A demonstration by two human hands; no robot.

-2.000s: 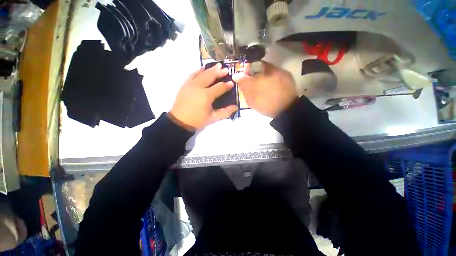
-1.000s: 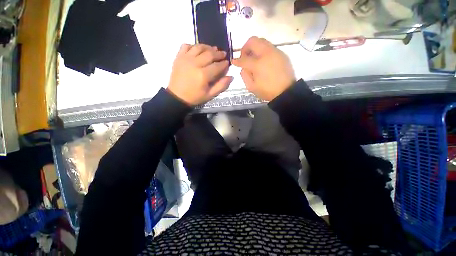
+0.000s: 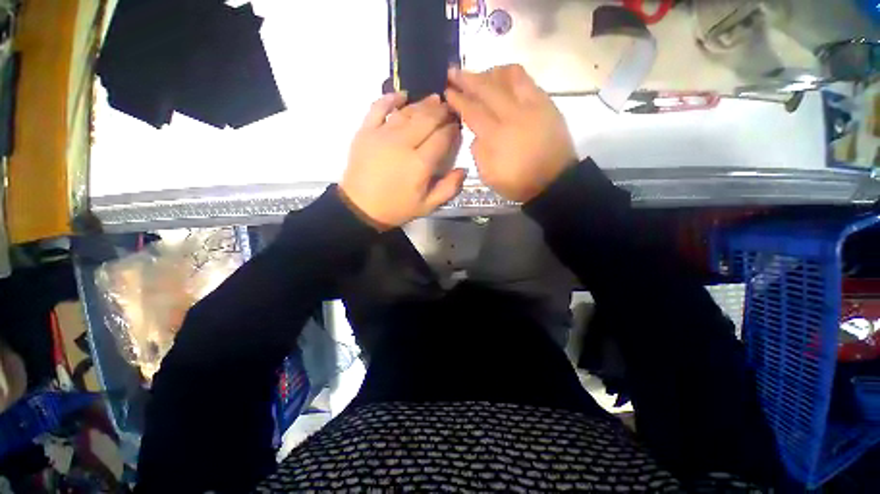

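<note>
A black fabric piece [image 3: 423, 48] lies on the machine bed at top centre and runs up out of the frame. My left hand [image 3: 403, 154] lies on its near end, fingers bent over it. My right hand [image 3: 511, 130] is beside it, fingertips at the fabric's right edge. Whether the fingers pinch the fabric is hidden. The needle and presser foot are out of the picture. A stack of flat black cut pieces [image 3: 188, 63] lies at upper left.
A silver ruler strip [image 3: 261, 200] follows the table's front edge. Red-and-white snips [image 3: 675, 100], a black-and-white scrap [image 3: 625, 63] and red scissor handles [image 3: 648, 10] lie at upper right. A blue basket [image 3: 796, 338] stands at right, a plastic-lined bin [image 3: 96, 328] below left.
The view has tilted down, so the machine head and the bunched black pile have left the picture. Both hands are nearer the table's front edge, and more of the black piece shows beyond them.
</note>
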